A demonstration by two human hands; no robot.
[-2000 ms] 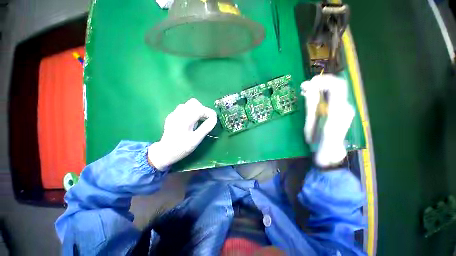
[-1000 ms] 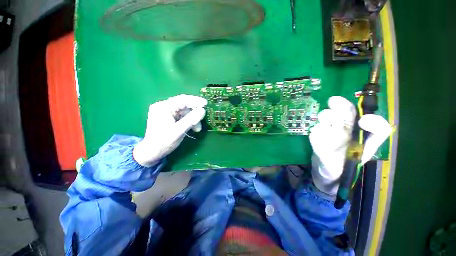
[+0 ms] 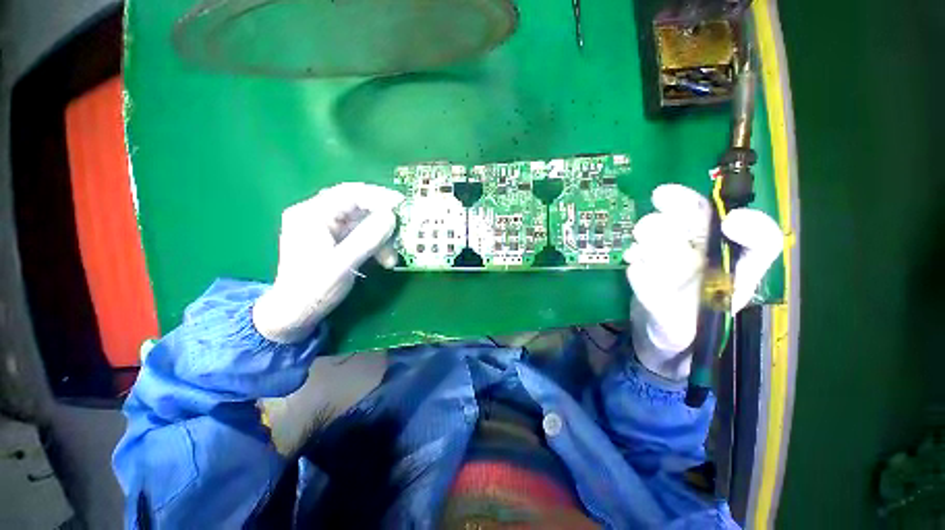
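A green PCB panel (image 3: 508, 219) of three joined boards lies level or is held just over the mat; which of the two I cannot tell. My left hand (image 3: 337, 254), in a white glove, grips its left end between thumb and fingers, with a thin strand of solder wire (image 3: 360, 273) at the fingertips. My right hand (image 3: 689, 274), also gloved, holds the dark soldering iron (image 3: 738, 171) upright in the picture, its metal barrel pointing away from me. The right fingertips are at the panel's right end.
A dark iron stand with a yellowish cleaning tray (image 3: 696, 60) is at the upper right. The oval fume hood (image 3: 347, 36) hangs at the top. A thin dark rod (image 3: 579, 23) lies near it. A red-orange bin (image 3: 102, 223) is left; a yellow edge (image 3: 775, 414) runs along the right.
The right hand was away from the panel near the stand; it is now at the panel's right end. The panel has turned level and its left end is now in my left fingers.
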